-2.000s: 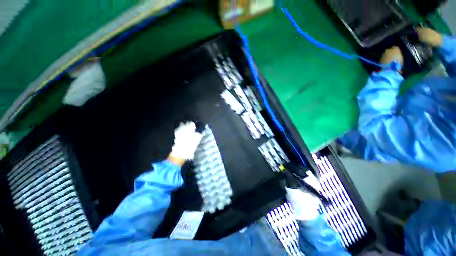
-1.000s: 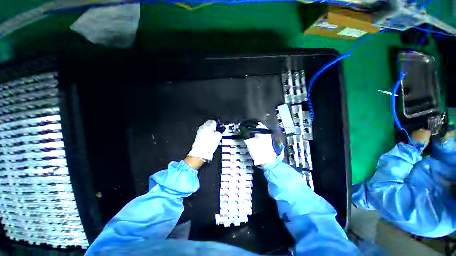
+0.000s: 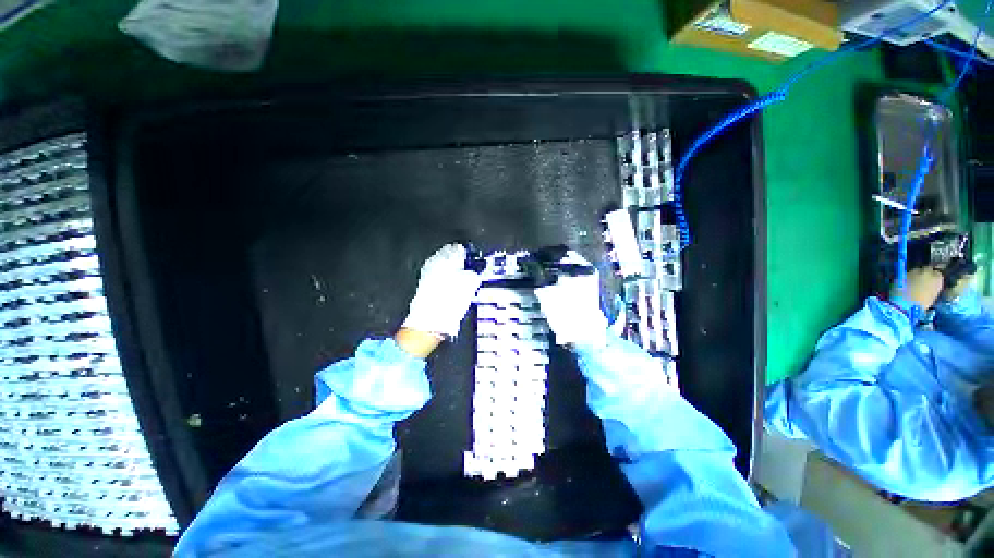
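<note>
Silvery notched metal parts (image 3: 508, 381) lie side by side in one column in the middle of a large black tray (image 3: 756, 273). My left hand (image 3: 444, 292), in a white glove with bare wrist showing, is at the left of the column's top end, fingers closed on the end of a metal part. My right hand (image 3: 572, 303), also gloved white, holds a small black hand tool (image 3: 554, 265) at the part's right end. The tool's exact shape is hard to see against the dark tray. The hands are level with each other.
More metal parts (image 3: 652, 245) lie in rows along the tray's right side, beside a blue line (image 3: 698, 140). A left tray holds long rows of parts (image 3: 71, 360). A carton (image 3: 755, 26) and white bag (image 3: 207, 31) lie behind. A neighbouring person's blue sleeve (image 3: 872, 381) is at right.
Since two seconds ago, my right hand has come from the lower right to the column's top end beside my left hand. In the last second both hands stay there while the view shifts slightly.
</note>
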